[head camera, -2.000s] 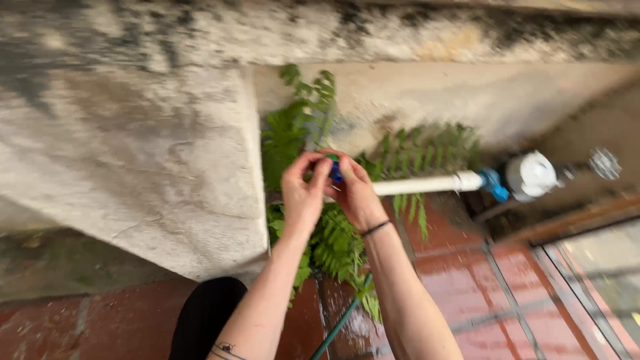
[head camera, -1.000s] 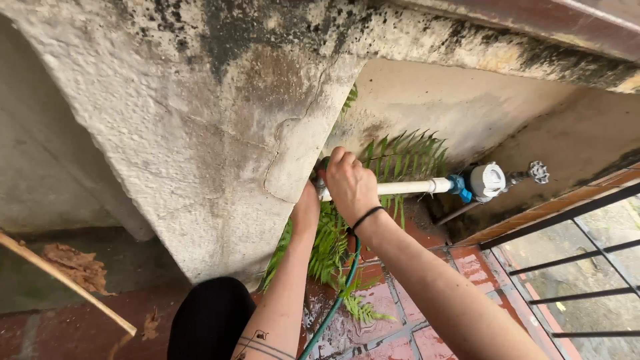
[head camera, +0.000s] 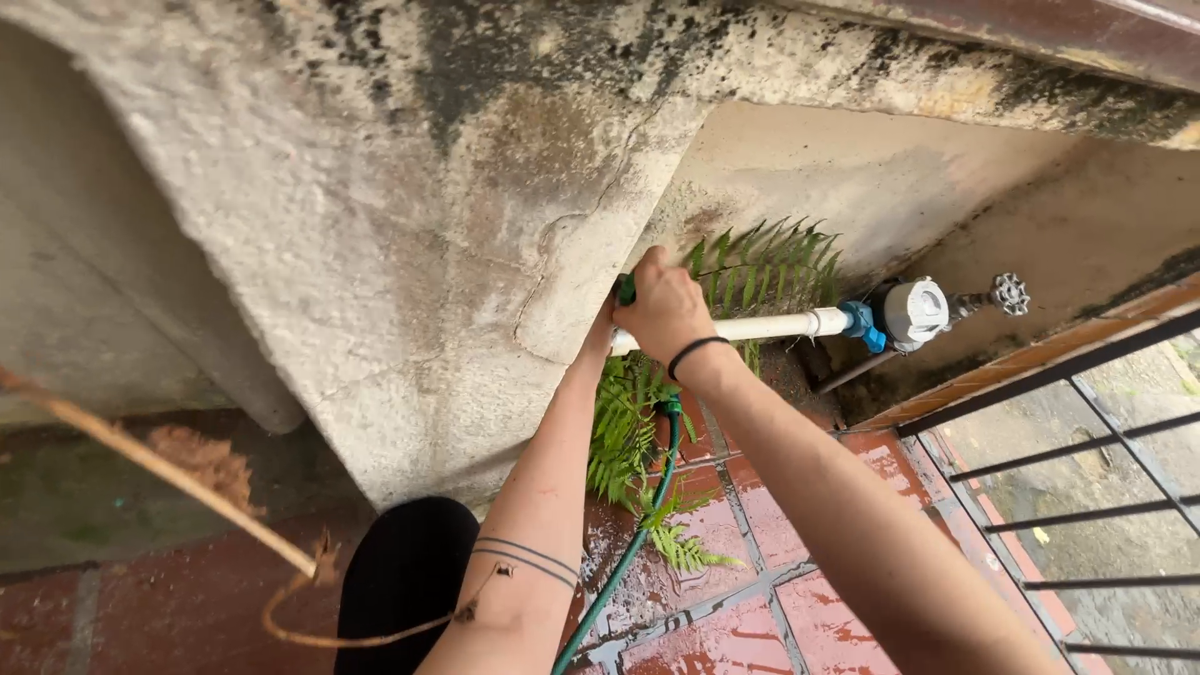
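My right hand (head camera: 667, 307) is bent over the near end of a white plastic pipe (head camera: 778, 326), its fingers at a small dark green fitting (head camera: 625, 289). My left hand (head camera: 611, 323) reaches in at the same spot; its fingers are hidden behind the wall's corner and my right hand. What exactly each hand grips cannot be seen. Below my hands, a green garden hose (head camera: 626, 561) with a green connector (head camera: 669, 405) runs down over the tiles.
A blue valve (head camera: 861, 325), a water meter (head camera: 916, 313) and a round handwheel (head camera: 1010, 293) follow along the pipe. Ferns (head camera: 619, 431) grow around it. A rough wall (head camera: 450, 234) stands left, a metal gate (head camera: 1050, 455) right. A dry stalk (head camera: 187, 464) crosses the lower left.
Two seconds ago both hands were together in front of the ferns with a small blue and green part. They are now at the pipe's end, the left partly behind the wall's corner. The view has shifted.
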